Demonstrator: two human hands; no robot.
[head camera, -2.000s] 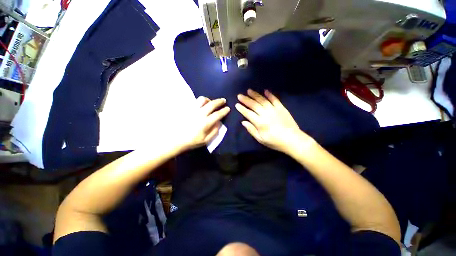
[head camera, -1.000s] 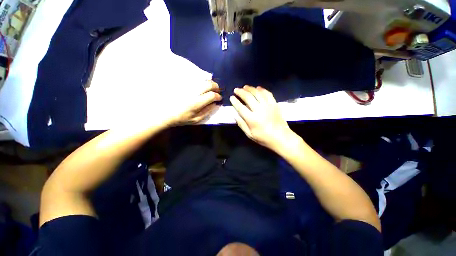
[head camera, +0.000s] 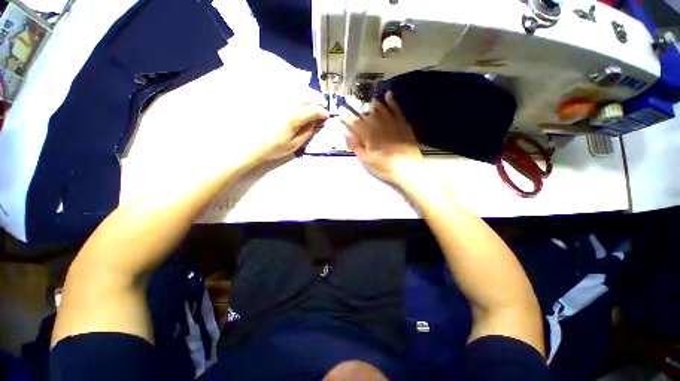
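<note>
A navy cut panel lies under the sewing machine head, spreading right beneath the arm and back behind the needle. The presser foot and needle are over its near edge, beside a bright lamp spot. My left hand pinches the cloth edge just left of and in front of the foot. My right hand lies on the panel just right of the foot, fingers spread and partly in the machine's shade. The needle plate shows between my hands.
A stack of navy cut pieces with stepped edges lies at the left on white material. Red-handled scissors lie right of the panel on the white table. Navy and white cloth is heaped low at right, and more is low at left.
The navy panel has moved away through the machine, uncovering the table's front and the scissors. Both hands have followed it up to the presser foot. The view has also shifted.
</note>
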